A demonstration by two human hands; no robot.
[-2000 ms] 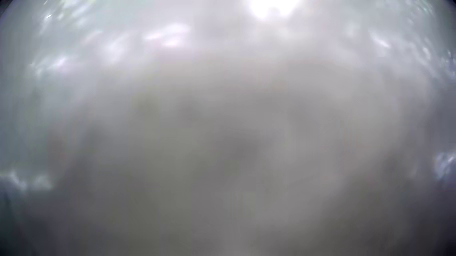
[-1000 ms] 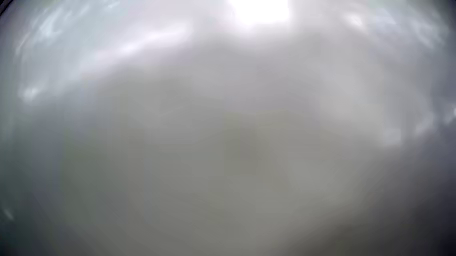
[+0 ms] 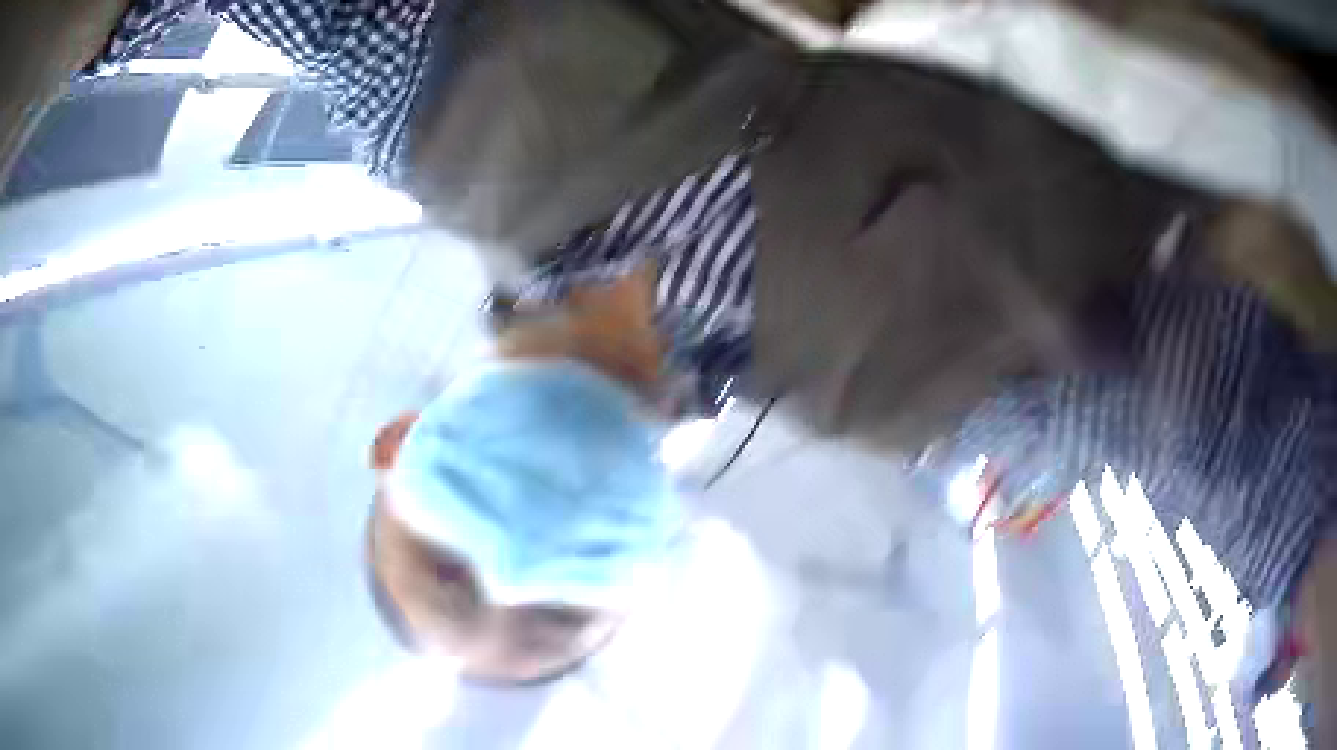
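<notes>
The view is upside down and blurred. A person fills the middle, seen from below, with a light blue face mask [image 3: 535,476], a brown garment [image 3: 938,249] and a dark-and-white striped sleeve [image 3: 1217,425]. Striped cloth also shows at the neck opening. Neither of my hands can be made out. Blurred brownish shapes at the upper left edge and right edge are too unclear to name. No sewing work or machine can be made out.
Bright ceiling light strips [image 3: 1151,615] show at the lower right. A pale ceiling-like surface [image 3: 191,366] lies at left, with a bright curved band above it. Checked cloth [image 3: 359,59] is at the upper left, and a whitish blurred shape [image 3: 1085,88] is at the upper right.
The earlier frames showed only a grey blur with bright spots. Now the view has opened onto an upside-down person, mask, clothing and lights.
</notes>
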